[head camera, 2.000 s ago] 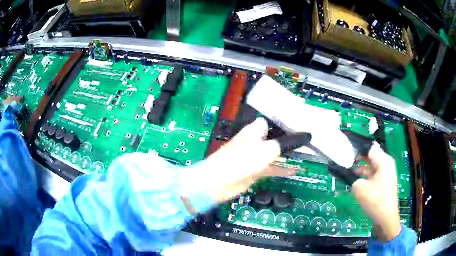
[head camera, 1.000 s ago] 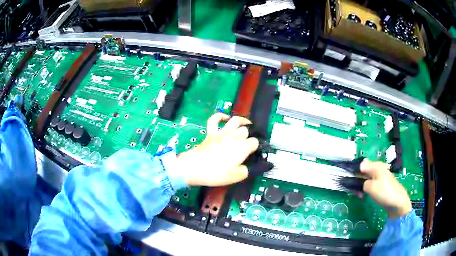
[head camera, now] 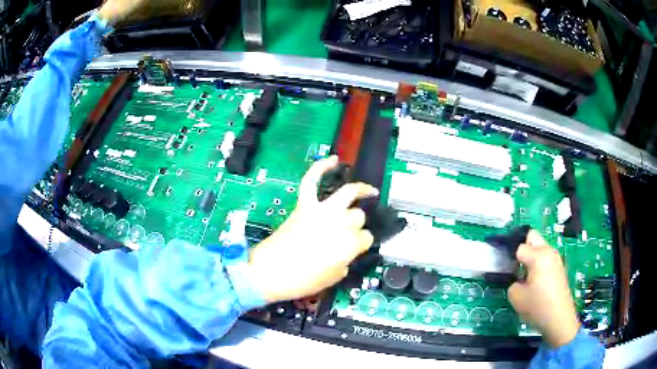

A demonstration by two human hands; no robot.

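A large green circuit board [head camera: 547, 263] lies in front of me. Three long silver-white heatsink assemblies lie parallel on it: an upper one [head camera: 452, 149], a middle one [head camera: 450, 198] and a lower one [head camera: 447, 247]. My left hand [head camera: 317, 229], with black finger cots, is at the left end of the lower bar. My right hand [head camera: 545, 287] holds the right end, its black-covered fingertips over it. The fingers hide both ends. Two black capacitors [head camera: 410, 279] stand below the bar.
Another board [head camera: 295, 126] lies to the left, past a red-brown carrier bar [head camera: 353, 130]. A metal rail [head camera: 288, 70] runs behind the boards. Beyond it are a black bin [head camera: 382, 32] and a cardboard tray [head camera: 483, 30]. Another person's blue sleeve [head camera: 43, 122] reaches across at far left.
The heatsink bar that was held tilted above the board now lies parallel below two others. My hands have moved to its ends. The other person's arm has reached up toward the back left.
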